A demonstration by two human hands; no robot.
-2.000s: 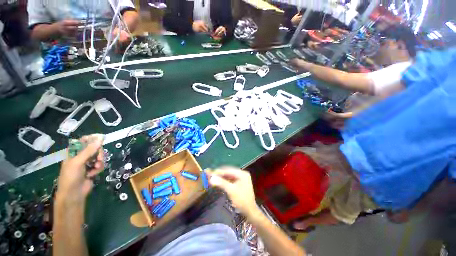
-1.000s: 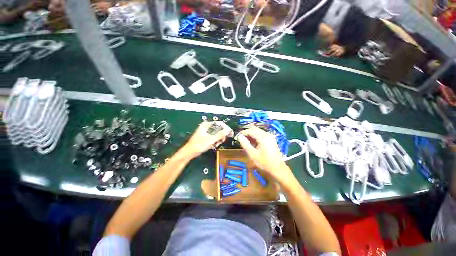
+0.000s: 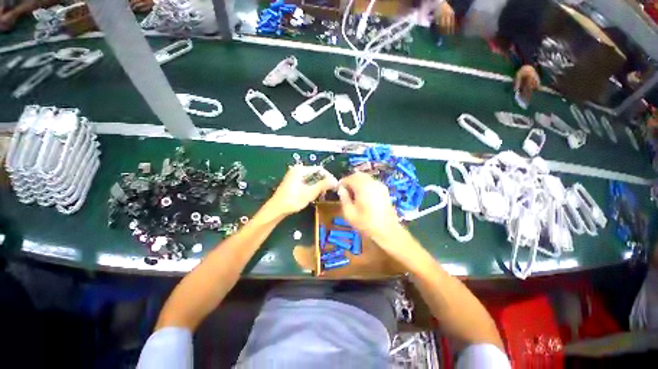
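My left hand (image 3: 301, 189) holds a small greenish circuit board (image 3: 315, 176) above the back left of the cardboard box. My right hand (image 3: 362, 200) is beside it, thumb and fingertips closed together near the board; what they pinch is too small to tell. The open tan cardboard box (image 3: 375, 264) lies at the bench edge, with several blue cylinders (image 3: 342, 241) in its left part. My right hand and wrist hide part of the box. More blue cylinders (image 3: 405, 184) are heaped behind my right hand.
Dark small parts (image 3: 169, 198) lie heaped at left, beside stacked white housings (image 3: 54, 162). White oval-framed units (image 3: 516, 198) are piled at right, others scattered on the far side. A grey metal upright (image 3: 143, 68) and hanging white cables (image 3: 358, 54) stand before the view. People's hands work across the bench.
Two seconds ago my hands were apart, the right at a blue cylinder by the box's right edge. They have come together over the box. The view has swung left.
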